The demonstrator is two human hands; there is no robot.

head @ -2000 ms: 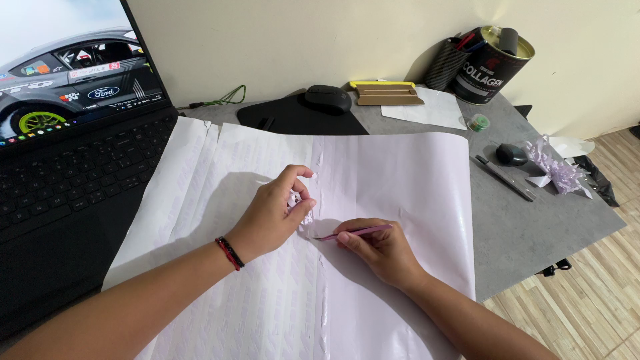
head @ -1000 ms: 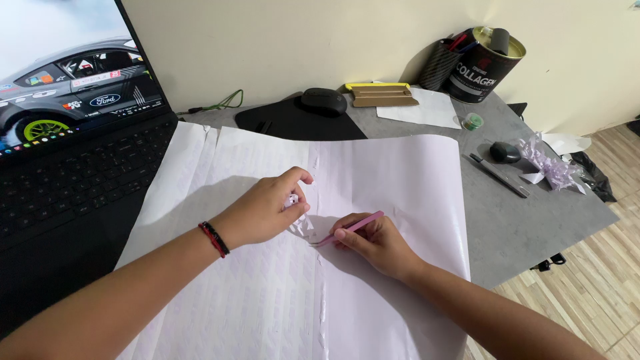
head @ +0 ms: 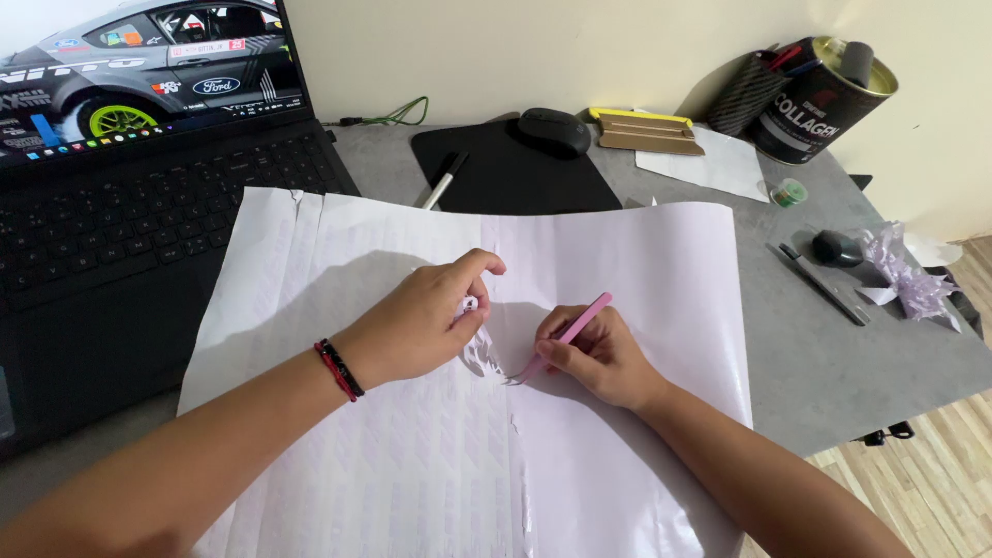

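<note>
A large pale lilac and white sheet (head: pixel 620 256) lies before me, with a rough seam running down its middle. My left hand (head: pixel 434 318) pinches a crumpled, perforated white strip (head: pixel 482 353) between thumb and fingers, just left of the seam. A red and black bracelet circles that wrist. In my right hand (head: pixel 593 353) is a pair of pink tweezers (head: pixel 577 324), slanted down to the left. Their fine tips reach the seam beside the lower end of the strip; whether they grip it is not clear.
An open laptop (head: pixel 155 194) stands at the left. Behind the sheet are a white pen (head: pixel 446 182), a mouse (head: pixel 554 132) and a cardboard piece (head: pixel 651 135). A tin (head: pixel 814 105), a small green-lidded pot (head: pixel 789 193), a grey pen (head: pixel 825 285) and crumpled lilac film (head: pixel 903 271) sit rightward.
The tweezers in my right hand are held more steeply than two seconds ago. My left hand keeps its pinch on the white strip.
</note>
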